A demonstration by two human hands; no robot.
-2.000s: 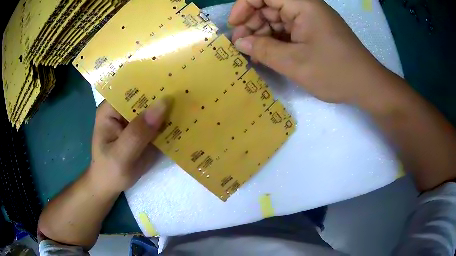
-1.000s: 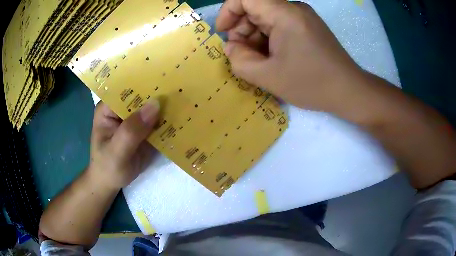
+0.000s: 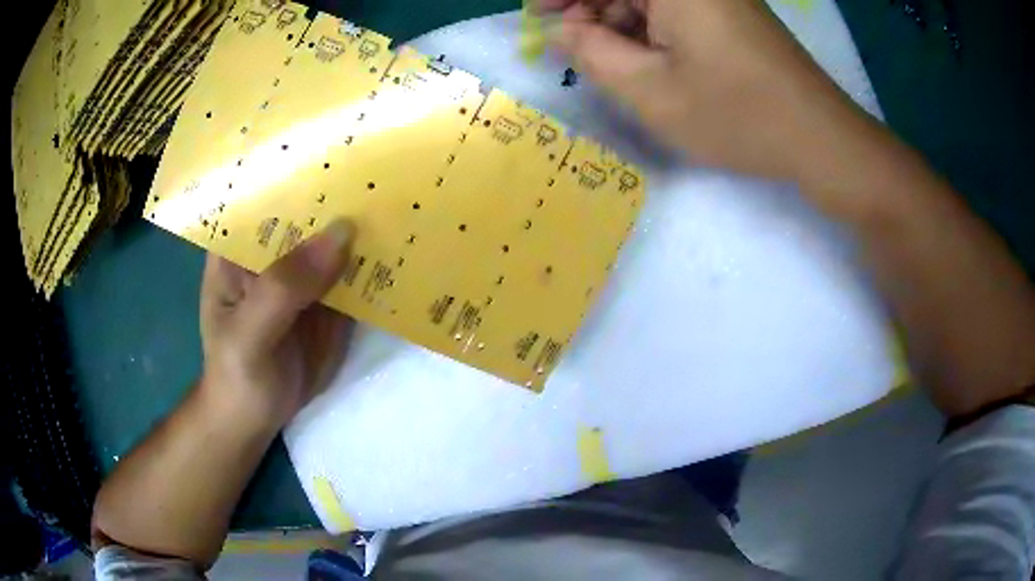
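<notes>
A yellow PCB panel with black printed symbols and small holes is held over the white foam pad. My left hand grips its lower left edge, thumb on top, fingers hidden underneath. A small component shows at the panel's notched upper edge. My right hand is above and right of the panel, apart from it, blurred and partly cut off by the top edge. Whether its fingers hold anything cannot be told. A small dark piece shows just below its fingers.
Stacked yellow panels stand at the upper left on the green mat. A black ribbed rack runs along the left side. Loose dark bits lie at the upper right. Masking tape marks the foam pad's front edge.
The panel has turned counterclockwise, its right end moving up, while my left hand keeps its grip. My right hand has moved up, away from the panel's notched edge.
</notes>
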